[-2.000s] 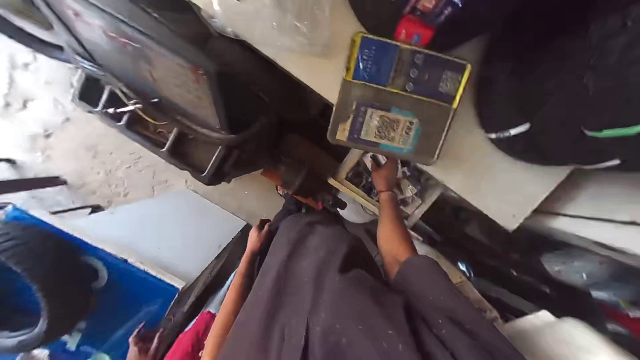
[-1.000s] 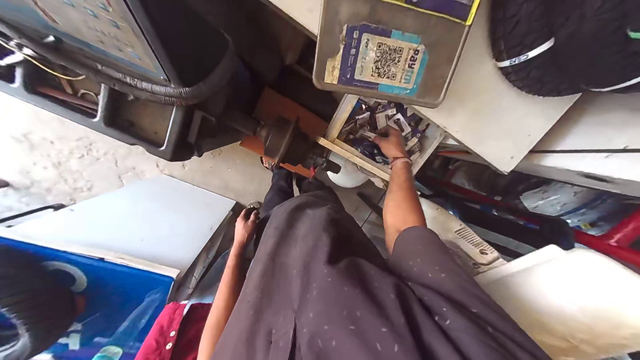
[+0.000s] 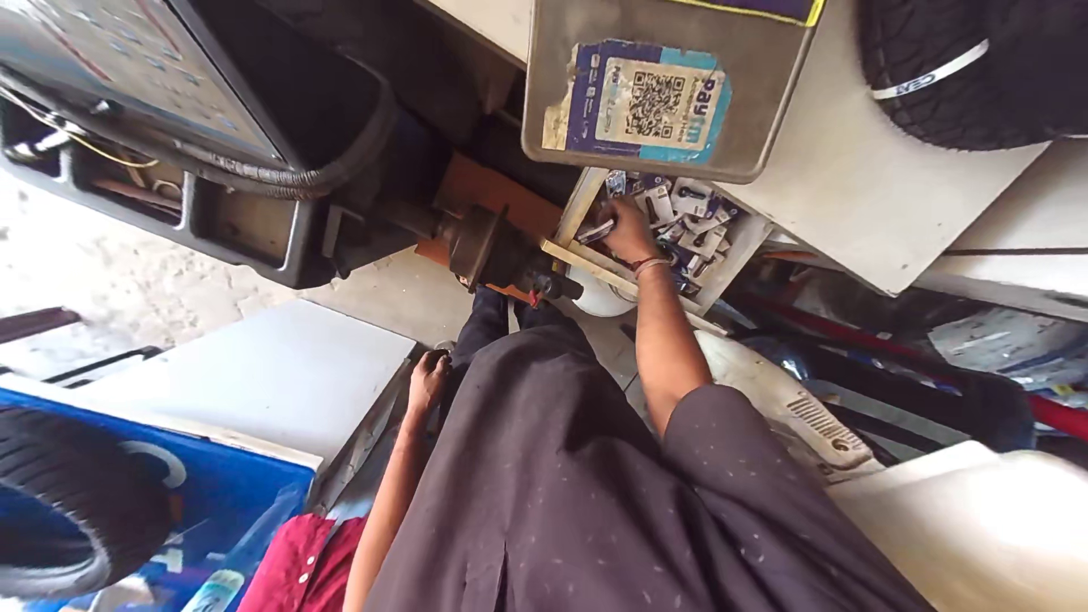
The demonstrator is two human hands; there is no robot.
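Note:
My right hand reaches into a wooden drawer at the centre right, with its fingers closed around a small carded packet. Around and under it lie several small packets on white and blue cards, with dark items on some. My left hand hangs low beside my left leg, fingers curled near a small dark roundish thing; whether it holds that thing cannot be told.
A grey case with a QR sticker overhangs the drawer on a white counter. Tyres lie at the upper right. A black machine with a tray and its shaft stand left of the drawer. Another tyre is at lower left.
The view has shifted somewhat. My right hand stays in the drawer, and has moved toward its left side since one second ago; a packet now shows in its fingers.

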